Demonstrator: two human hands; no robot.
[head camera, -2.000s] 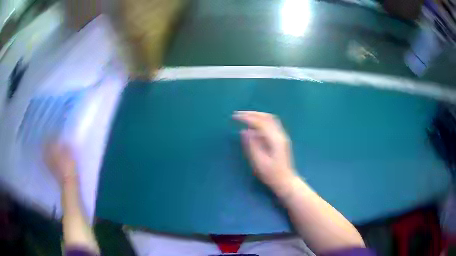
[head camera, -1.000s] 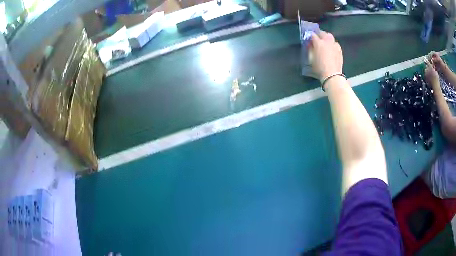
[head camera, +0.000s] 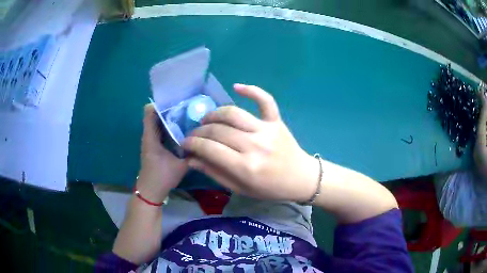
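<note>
An open product box (head camera: 179, 77) is held tilted above the blue-green bench top, its white lid flap standing up. A round pale-blue packed product (head camera: 199, 109) shows inside it. My left hand (head camera: 160, 160) holds the box from below and the left side; its fingers are partly hidden. My right hand (head camera: 248, 146) is over the box opening, its fingertips at the product and the near edge of the box, index finger raised. Whether it grips anything is hidden.
Closed boxes (head camera: 24, 72) stand in a tight row on the white table (head camera: 40, 144) at left. A tangled black cable heap (head camera: 454, 109) lies at right beside a neighbouring person's arm. Thin dark pieces (head camera: 407, 140) lie near it. The conveyor (head camera: 342, 13) runs beyond the white edge.
My right hand has come back from the conveyor to in front of me. My left hand, barely visible before, now holds the open box. The view has turned down.
</note>
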